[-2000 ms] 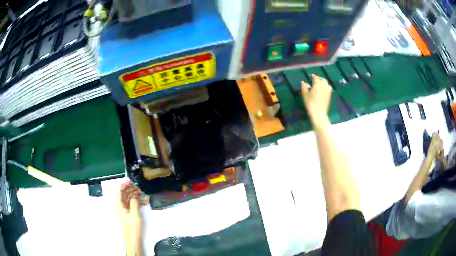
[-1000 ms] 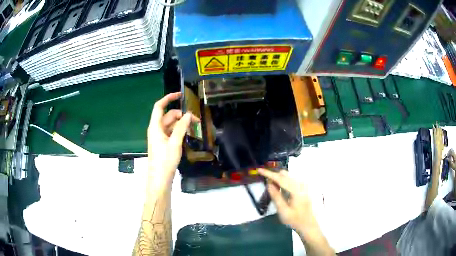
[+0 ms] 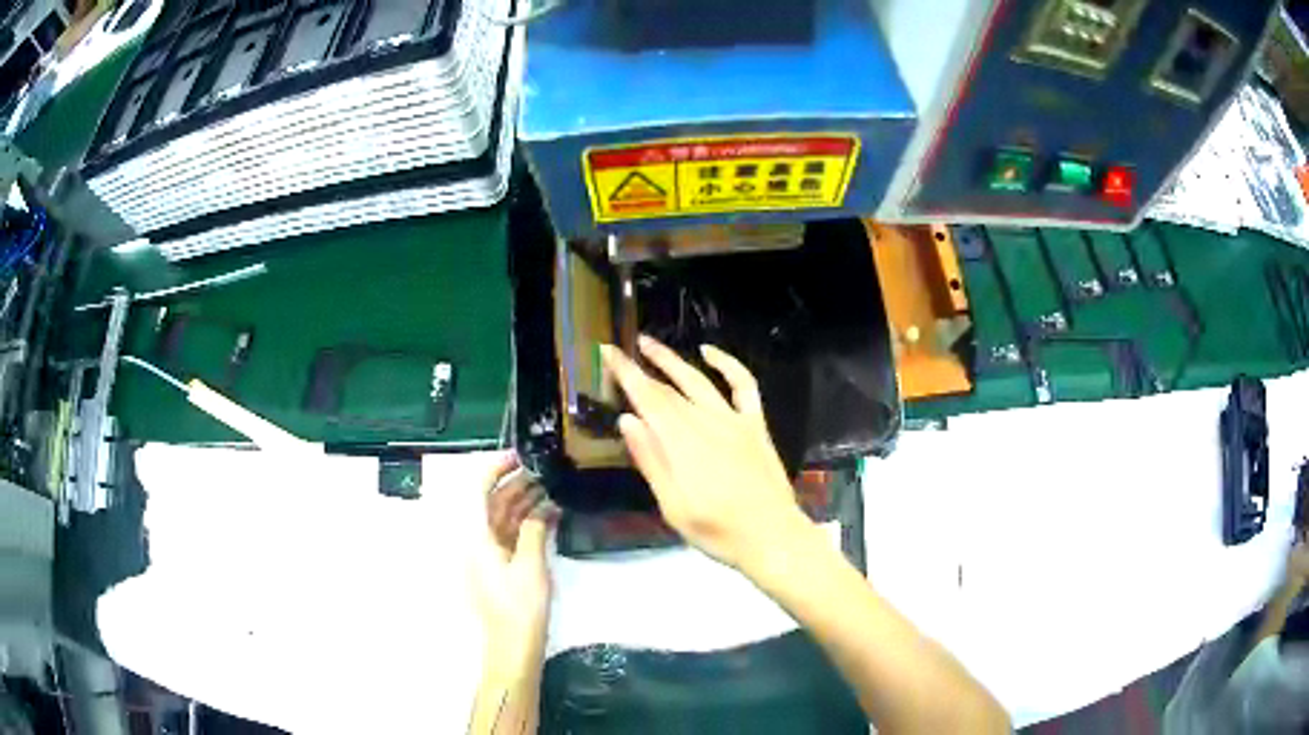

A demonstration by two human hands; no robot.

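Note:
My right hand (image 3: 711, 452) reaches into the press opening, palm down with fingers spread, its fingertips on the right part of the tan-gold fixture (image 3: 586, 323). A dark edge shows on the fixture's lower part; whether it is a frame is unclear. My left hand (image 3: 520, 553) is at the front left corner of the press, fingers curled; what they touch or hold is hidden. A thin black frame (image 3: 381, 391) lies on the green mat left of the press. The silver pressing block (image 3: 704, 244) is above the black lining (image 3: 847, 359).
The blue press head (image 3: 718, 86) overhangs the opening. Blister trays (image 3: 330, 158) are stacked behind left. A yellow-handled tool (image 3: 244, 417) lies at left. An orange-tan block (image 3: 922, 309) and several black frames are at right. A thicker black housing (image 3: 1245, 460) and another person's arm are at far right.
My left hand has left the fixture's side and come down to the press corner. My right hand has moved from the front edge onto the fixture. A black frame now lies on the left mat.

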